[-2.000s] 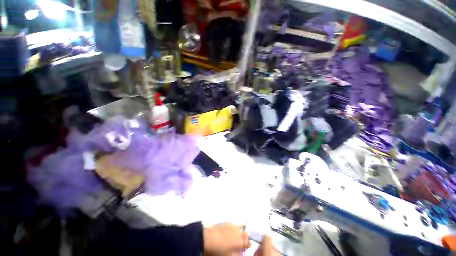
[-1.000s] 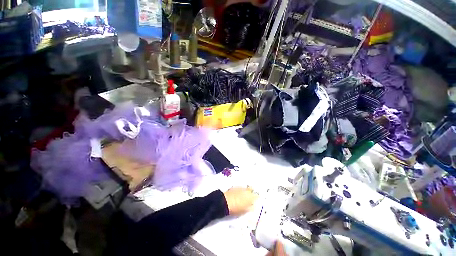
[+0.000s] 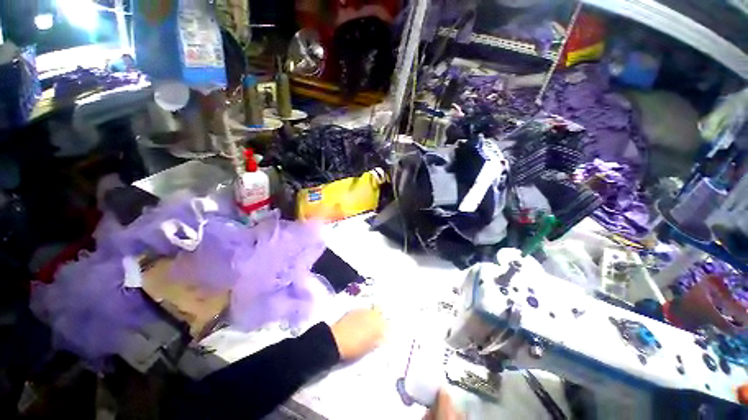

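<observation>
My left hand [image 3: 358, 332] rests on the white table left of the sewing machine [image 3: 566, 324]; its fingers fade into glare, and no held thing can be made out. Of my right hand [image 3: 444, 406] only a blurred fingertip part shows at the bottom edge, below the needle area [image 3: 484, 349]; the rest is cut off. A fluffy heap of pale-purple tulle [image 3: 275, 271] lies left of my left hand, with a white looped strip [image 3: 184, 234] on it and tan cardboard [image 3: 184, 295] among it. Slim dark tools [image 3: 543, 394] lie on the machine bed.
A flat black piece [image 3: 335, 269] lies beside the tulle. A red-topped white bottle [image 3: 253, 190], a yellow box [image 3: 340, 197] with dark strips and a dark fabric bundle [image 3: 455, 193] stand behind. Thread cones [image 3: 283, 94] are at the left rear. Purple fabric [image 3: 599, 115] hangs at the right rear.
My hands were close together at the front edge two seconds ago; now my left hand is farther back and left, apart from the right. The view has also shifted.
</observation>
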